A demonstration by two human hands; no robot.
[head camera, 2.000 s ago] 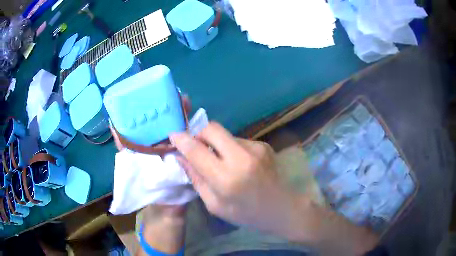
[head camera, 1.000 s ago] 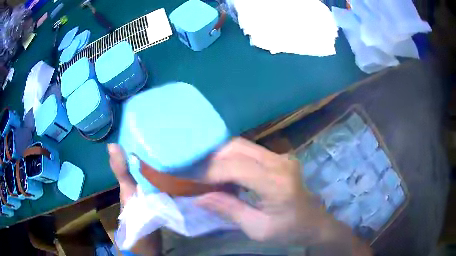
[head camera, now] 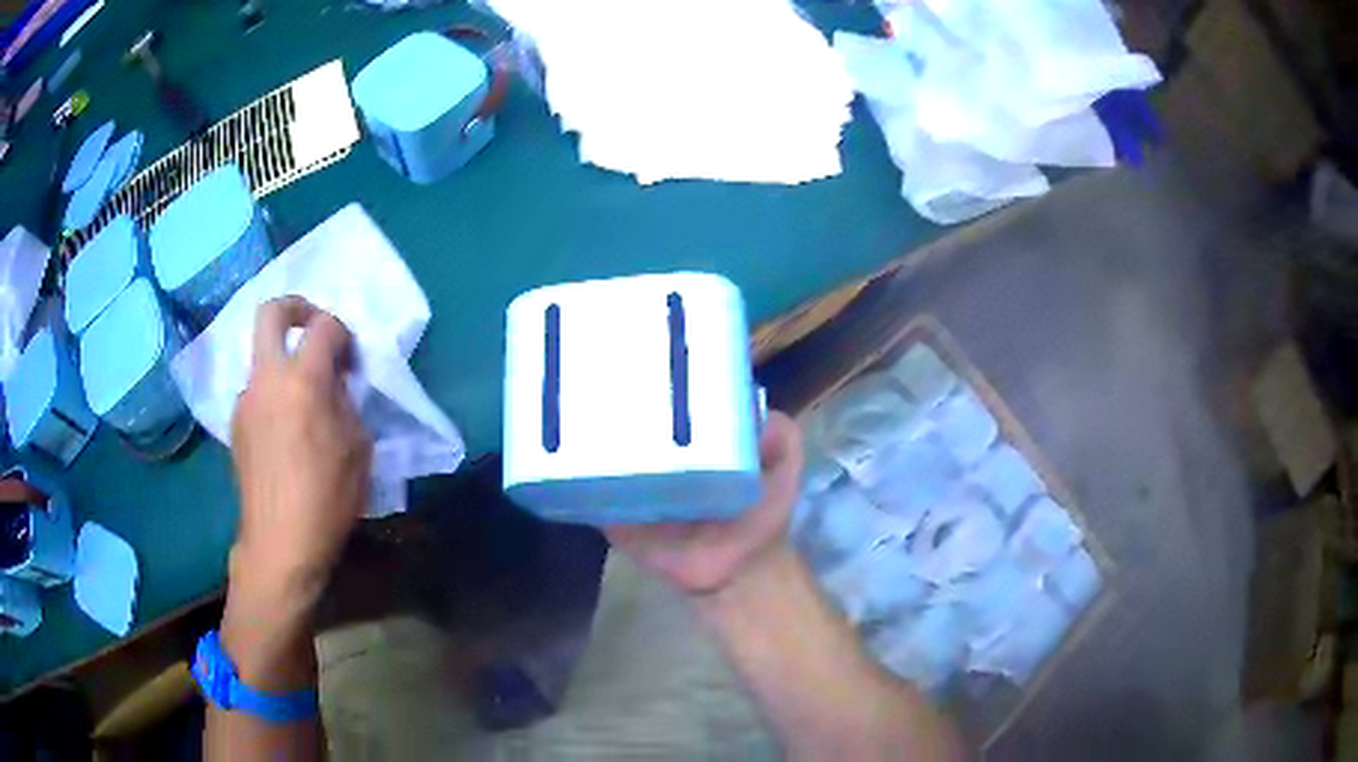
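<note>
My right hand holds a light-blue speaker from below, over the gap in front of the bench. The speaker's base with two dark parallel strips faces me. My left hand, with a blue wristband, is closed on a thin white translucent bag at the bench edge, left of the speaker. The bag hangs loose and apart from the speaker. The fingers of my right hand are partly hidden behind the speaker.
Several light-blue speakers stand at bench left, and one at the back. A white bag stack and crumpled bags lie at the back. An open carton of bagged speakers is on the floor at right.
The speaker has turned from its plain face to its base and moved right. My left hand has moved away from it to the left with the white bag. The view has shifted right.
</note>
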